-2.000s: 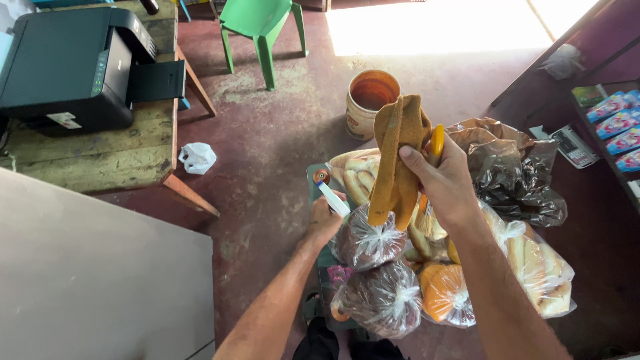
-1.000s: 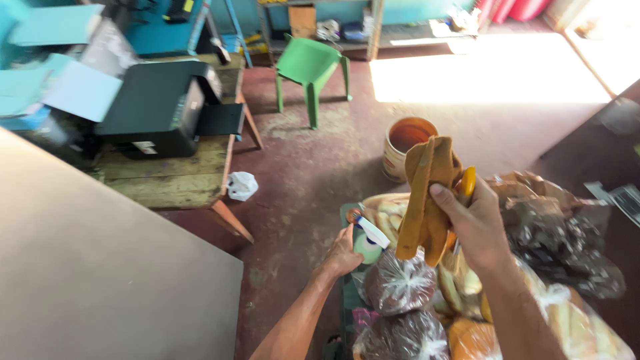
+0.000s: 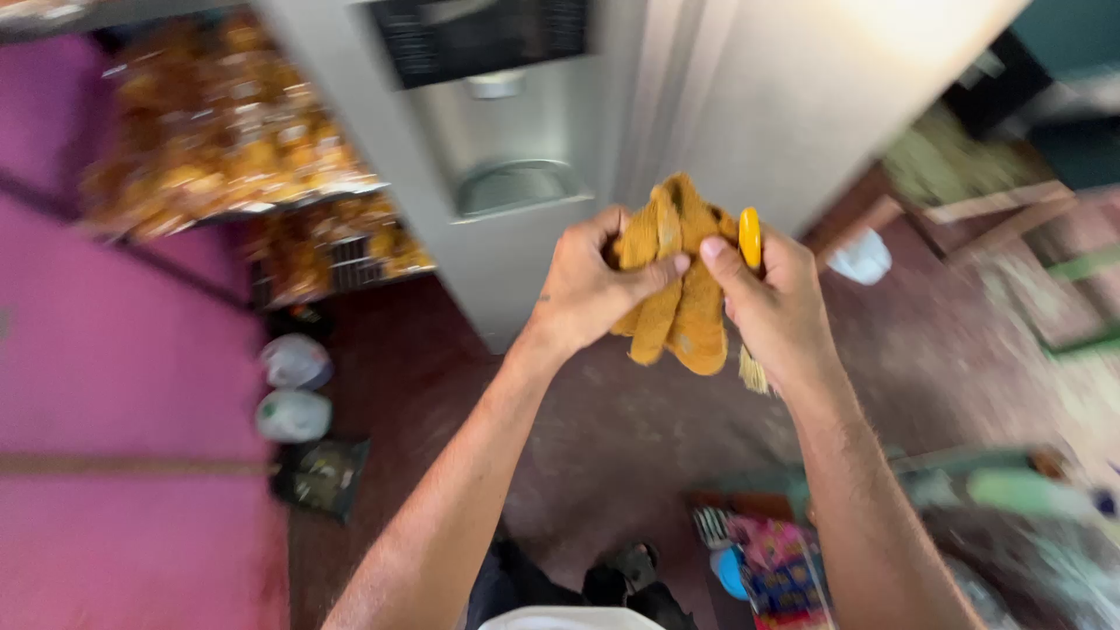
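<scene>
Both hands meet at the middle of the head view on a pair of tan-orange work gloves [image 3: 687, 289], which hang with their fingers downward. My left hand [image 3: 595, 280] grips their left side, thumb across the front. My right hand [image 3: 766, 293] pinches the right side and also holds a brush with a yellow handle [image 3: 750, 236]; its pale bristles [image 3: 752, 372] stick out below the palm. The part of the brush between handle and bristles is hidden by the fingers.
A steel refrigerator with a dispenser [image 3: 525, 188] stands just ahead. At left are racks of bagged bread [image 3: 245, 149], a pink wall [image 3: 122, 367] and plastic jugs [image 3: 295, 416] on the floor. Bagged goods [image 3: 779, 560] lie low right; a white plastic bag [image 3: 862, 256] lies by a table.
The view has swung to the refrigerator. My left hand, earlier at a bottle among the bread bags, now grips the gloves, which my right hand held alone before.
</scene>
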